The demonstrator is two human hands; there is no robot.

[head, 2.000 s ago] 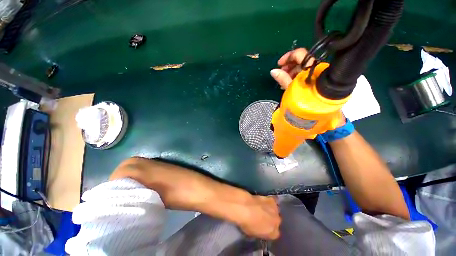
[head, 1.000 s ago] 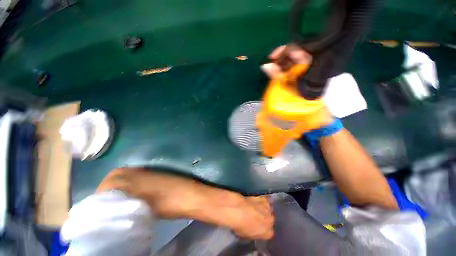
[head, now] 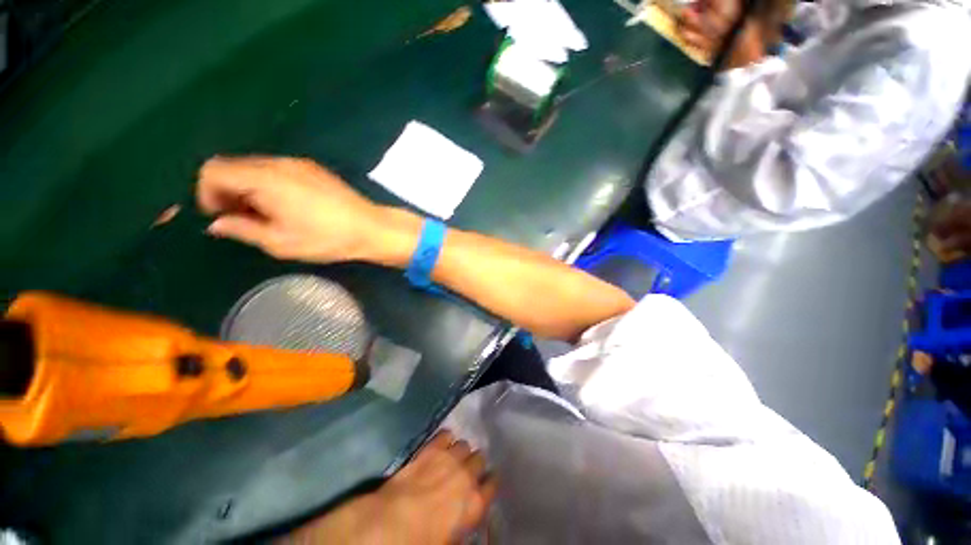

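The orange electric screwdriver (head: pixel 181 367) hangs at the lower left, its dark tip beside a small translucent film piece (head: pixel 392 368). The round dotted screw tray (head: pixel 298 315) lies partly behind the driver. My right hand (head: pixel 261 208), with a blue wrist strap (head: pixel 426 253), is above the bench beyond the tray, fingers curled; whether it holds anything is hidden. My left hand (head: pixel 442 495) is at the bottom by my lap, fingers bent, and I cannot see anything in it.
A white paper square (head: pixel 427 168) lies on the green bench (head: pixel 128 117). A wire spool (head: pixel 524 85) with white paper stands farther in. Another person's pale sleeve (head: pixel 809 128) and hand are at the upper right. A blue stool (head: pixel 665 261) stands beside the bench.
The view has swung to the right, bringing another person and the floor into sight. My right hand is now apart from the screwdriver, which it was beside or behind. My left hand stays near my lap.
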